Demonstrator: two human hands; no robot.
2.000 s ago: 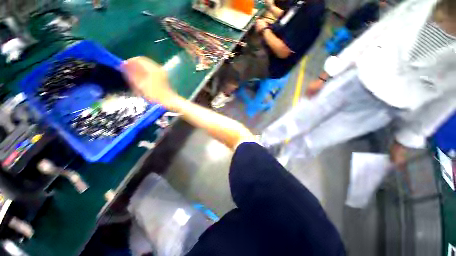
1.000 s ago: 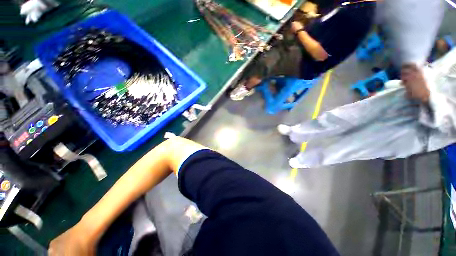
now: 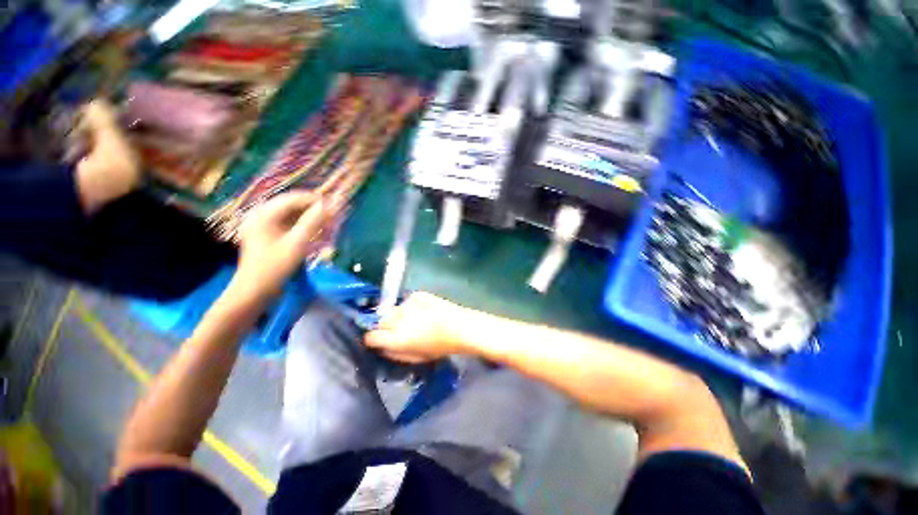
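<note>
My left hand (image 3: 274, 239) is at the near end of the multicoloured wire bundle (image 3: 347, 136), its fingertips on or over the wire ends; blur hides whether it grips any. My right hand (image 3: 415, 328) is above my lap at the bench edge, its fingers curled by the lower end of a long pale strip (image 3: 401, 246), perhaps the steel ruler. What it holds, if anything, cannot be made out. Two tape dispensers (image 3: 465, 151) (image 3: 594, 171) stand side by side, each with a pale tape tongue in front.
The blue parts bin (image 3: 740, 387) with black leads and white ends is on the right. At the left is a brown cardboard tray (image 3: 242, 131) with reddish wires. A neighbour's hand (image 3: 109, 161) and dark sleeve reach in there. A blue stool (image 3: 267, 327) is below the bench edge.
The view has swung left from the bin and walkway to the dispensers and wire bundle. My left hand has come into view. My right hand, earlier by the bin, is now over my lap.
</note>
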